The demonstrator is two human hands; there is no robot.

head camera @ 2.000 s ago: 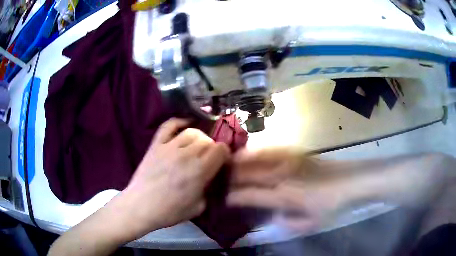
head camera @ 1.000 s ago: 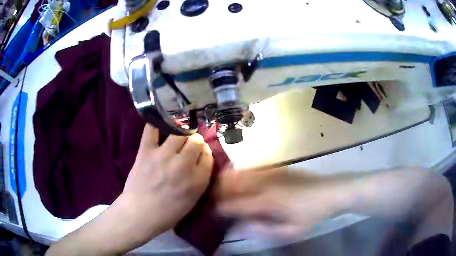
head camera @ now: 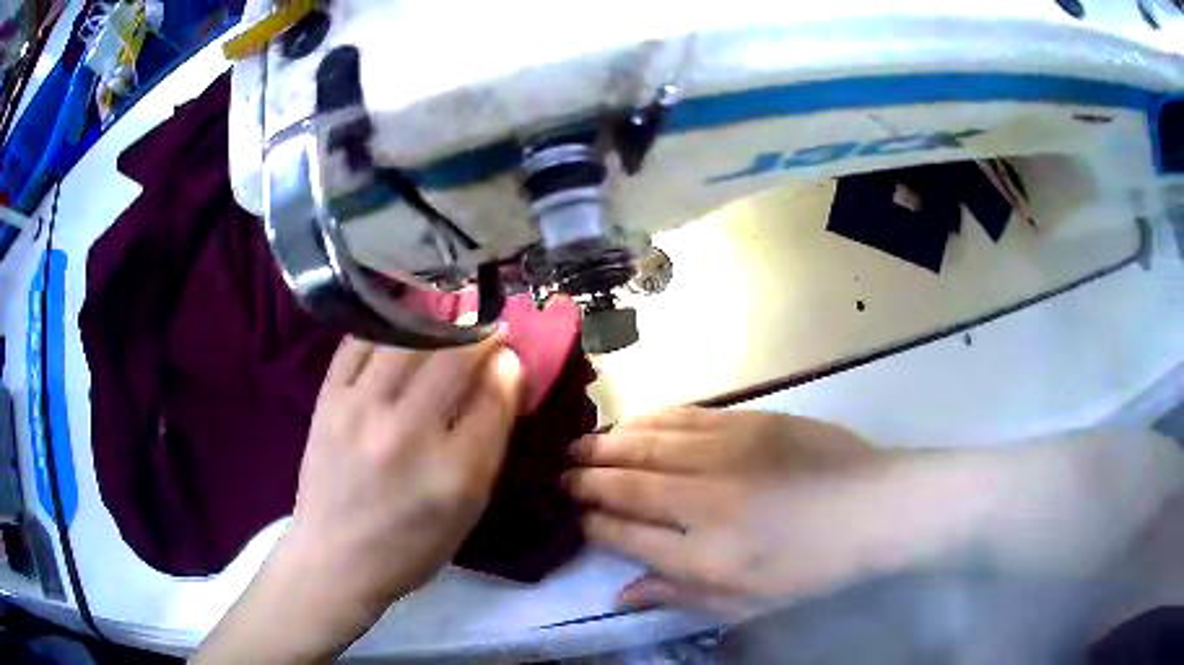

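Observation:
A dark maroon garment piece (head camera: 208, 351) lies on the table left of and under the sewing machine head. Its edge (head camera: 545, 348) looks pinkish-red in the lamp light at the presser foot. My left hand (head camera: 409, 442) holds this edge between thumb and fingers just in front of the needle area; the needle itself is hidden. My right hand (head camera: 727, 500) lies flat, palm down, fingers stretched, with its fingertips at the right side of the cloth. Whether it grips the cloth does not show. A shiny curved metal guard (head camera: 305, 240) stands over the left fingertips.
The white machine arm (head camera: 831, 130) with a blue stripe spans the top. Black fabric pieces (head camera: 896, 221) lie under it on the lit bed. A tension knob (head camera: 567, 195) juts from the head. Blue items (head camera: 59, 130) are at upper left.
The strip at the foot now shows as a wider, turned-up pink piece. The right hand has come to rest flatter and more open. The front corner of cloth has drawn up towards the machine.

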